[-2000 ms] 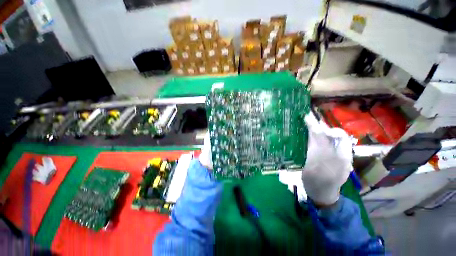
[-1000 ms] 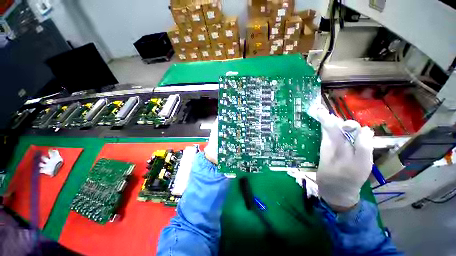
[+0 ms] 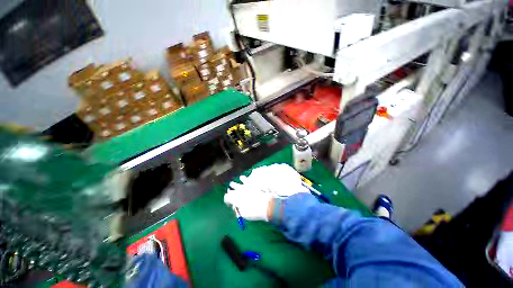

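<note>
A large green control board (image 3: 50, 208), blurred and close to the camera, is raised and tilted at the left. My left sleeve reaches its lower right edge; my left hand is hidden behind the board. My right hand (image 3: 250, 201), in a white glove, is over the green mat beside a crumpled white cloth (image 3: 278, 175). A slim marker pen (image 3: 241, 221) sticks out below its fingers, blue end down. A thick black handle (image 3: 233, 252) lies on the mat near a blue-ended item (image 3: 251, 256).
A white bottle (image 3: 302, 156) stands at the mat's back right. Yellow and blue pens (image 3: 316, 190) lie by the cloth. A power board (image 3: 250, 135) sits on the conveyor (image 3: 174, 185). A red pad (image 3: 175, 244) is at lower left. White machines and stacked cartons stand behind.
The view has turned right. The control board has moved left and closer to the camera. My right hand has left the board and come down beside the cloth.
</note>
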